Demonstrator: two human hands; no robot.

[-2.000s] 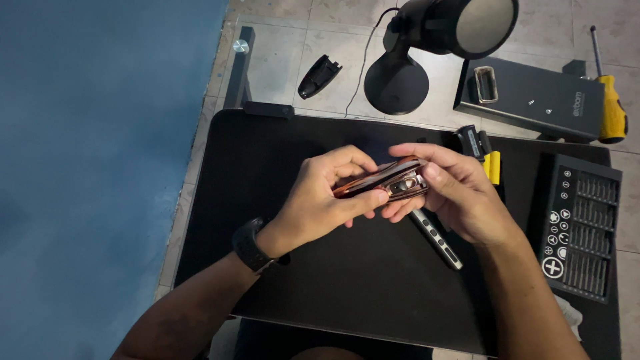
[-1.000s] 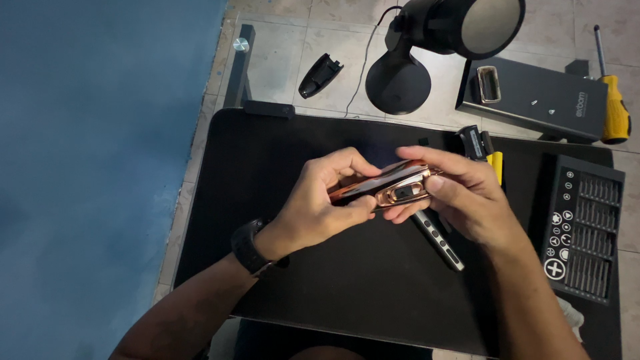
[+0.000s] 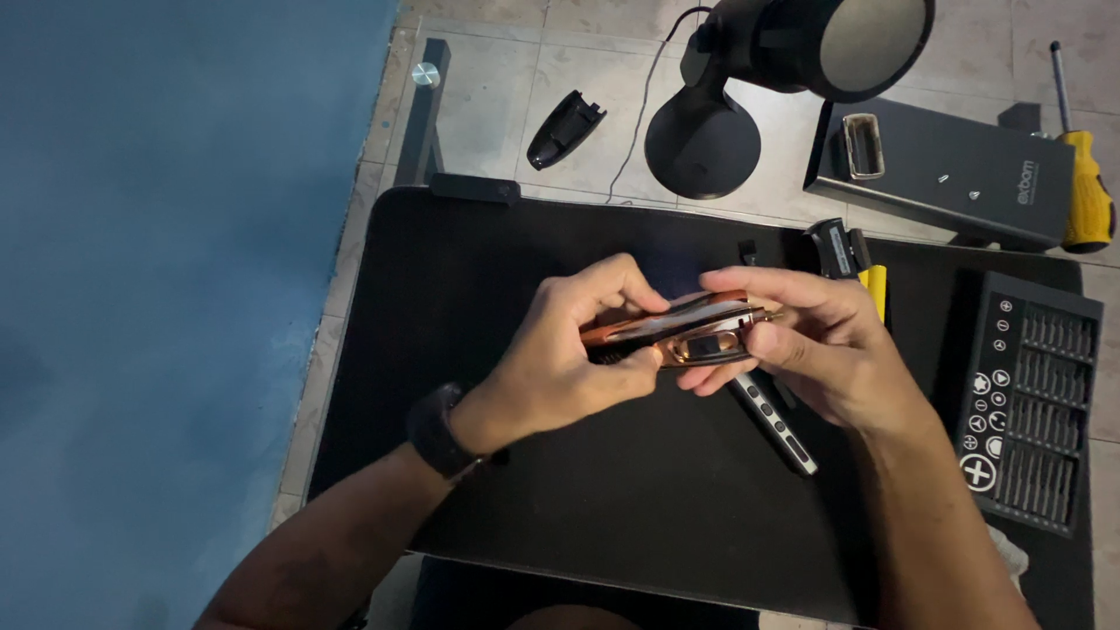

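Both my hands hold a copper-coloured, glossy hair clipper body or similar device housing (image 3: 700, 319) above the black desk mat. My left hand (image 3: 582, 346) grips its left end between thumb and fingers. At the right end, my right hand (image 3: 809, 337) pinches it, with the index finger along the top and the thumb at the lower edge. A dark switch-like part in an oval copper frame shows on the side facing me. The inside of the housing is mostly hidden. A slim silver electric screwdriver (image 3: 774, 424) lies on the mat, partly below my right hand.
A screwdriver bit case (image 3: 1032, 402) lies at the right. Behind the mat (image 3: 612, 507) are a black shell piece (image 3: 566, 131), a black microphone on a round stand (image 3: 703, 144), and a dark box (image 3: 954, 175) bearing small parts and a metallic frame (image 3: 864, 146). A yellow-handled screwdriver (image 3: 1088, 192) lies beside the box.
The copper-coloured housing has turned slightly in my hands, so its side with the oval frame shows more plainly than two seconds ago. Both hands keep their hold.
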